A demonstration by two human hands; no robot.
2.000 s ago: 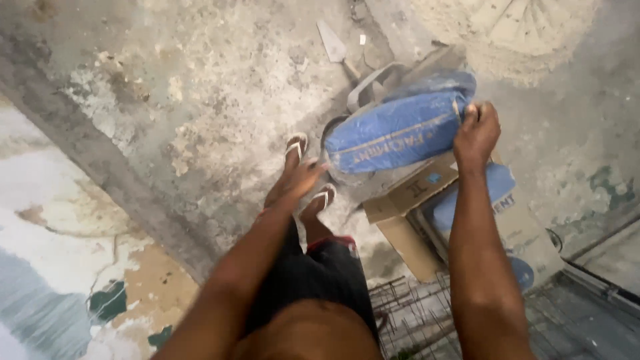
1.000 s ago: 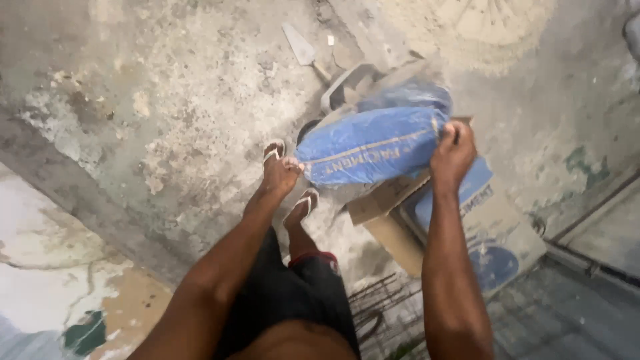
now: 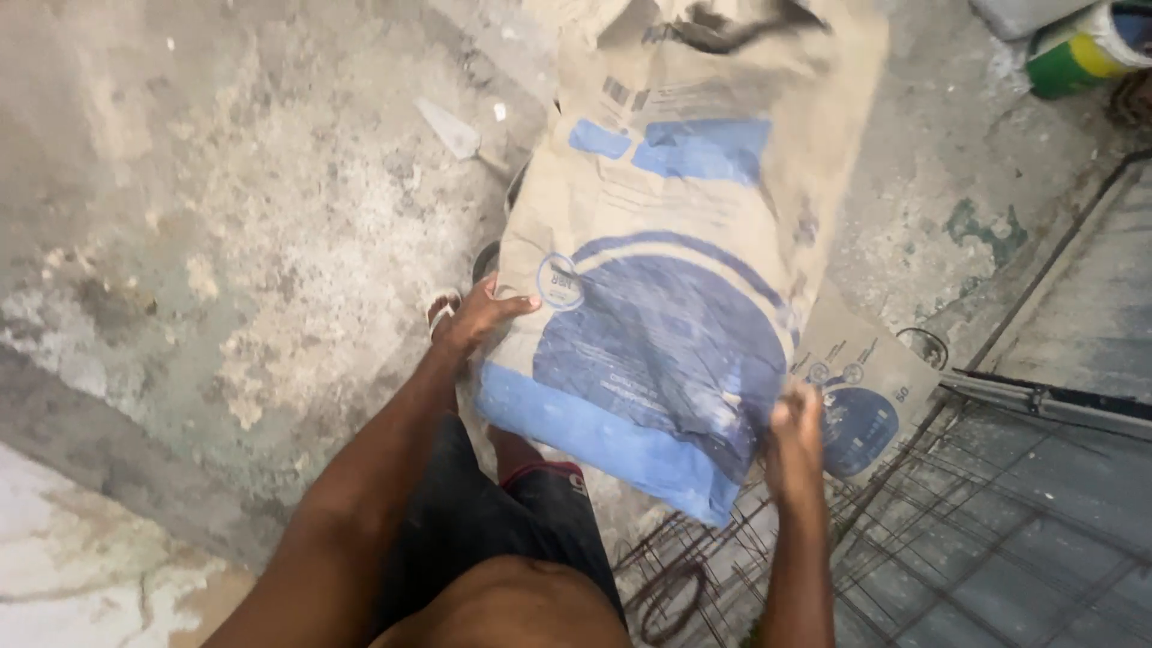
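Note:
A large paper cement bag (image 3: 648, 270), beige with blue print and a blue bottom end, hangs between my two hands and fills the middle of the view. My left hand (image 3: 486, 317) grips its left edge, thumb on the front face. On the opposite side, my right hand (image 3: 794, 432), somewhat blurred, is closed on the lower right edge. The bag's far end looks torn or crumpled, with a dark opening. It hides much of the floor beyond my feet.
A trowel (image 3: 454, 133) lies on the rough concrete floor left of the bag. Another printed paper bag (image 3: 868, 405) is at the right. Steel mesh (image 3: 999, 531) covers the lower right. A green, yellow and white bucket (image 3: 1080, 54) stands at the upper right.
The bag showed its blue end between my hands before; now its broad printed face is spread toward me. My left hand, off the bag in the oldest frame, has taken hold of it.

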